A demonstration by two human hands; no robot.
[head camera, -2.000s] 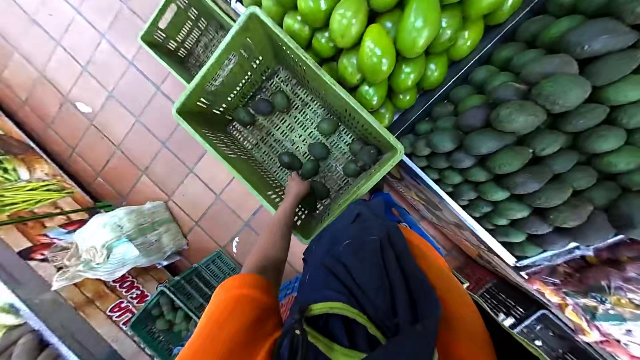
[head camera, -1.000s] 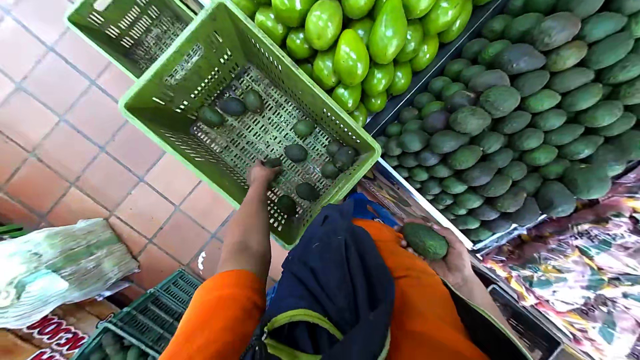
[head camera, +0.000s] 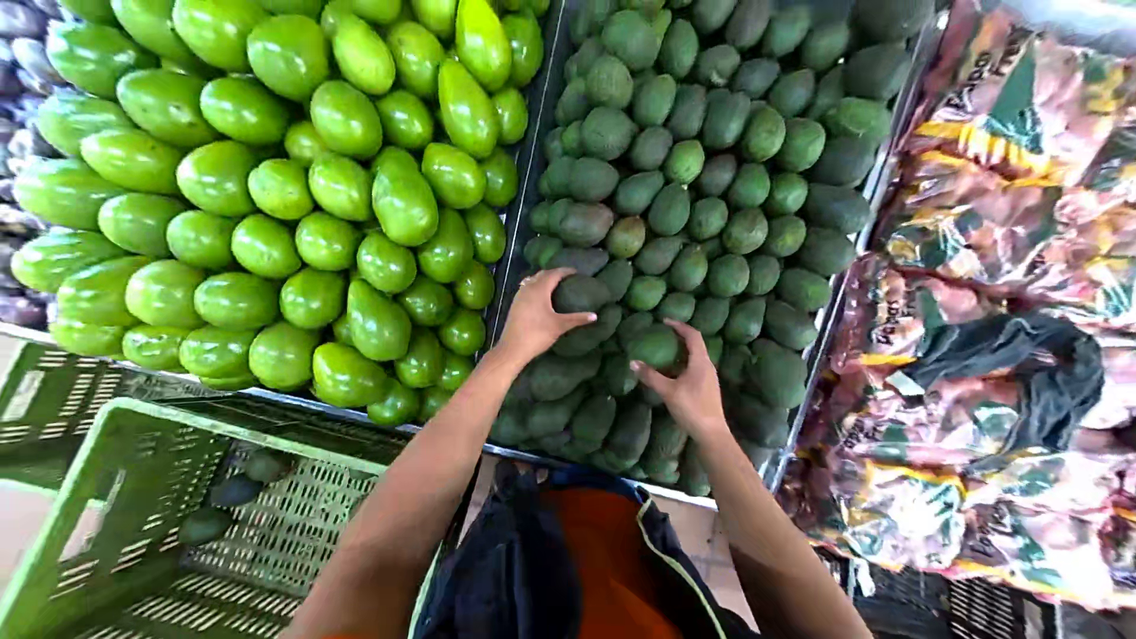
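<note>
Dark green avocados [head camera: 670, 209] lie in tight rows in the display bin before me. My left hand [head camera: 541, 311] is at the bin's left side, its thumb and fingers around a dark avocado [head camera: 581, 294]. To the right of it, my right hand [head camera: 688, 377] has its fingers round a greener avocado [head camera: 655, 346] on top of the rows. Whether either fruit is lifted off those beneath cannot be told. At the lower left, a green plastic crate [head camera: 257, 435] holds several loose avocados [head camera: 206, 525].
Glossy light green avocados [head camera: 280, 189] fill the neighbouring bin on the left, past a dark divider [head camera: 525, 169]. Printed plastic bags [head camera: 1003, 240] with a black strip of material [head camera: 1047, 373] on them lie to the right. Another green crate [head camera: 53, 399] stands at the left edge.
My left hand has moved from inside the crate to the dark avocados in the bin. My right hand, which held an avocado near my body, is now over the bin too. The view has swung right.
</note>
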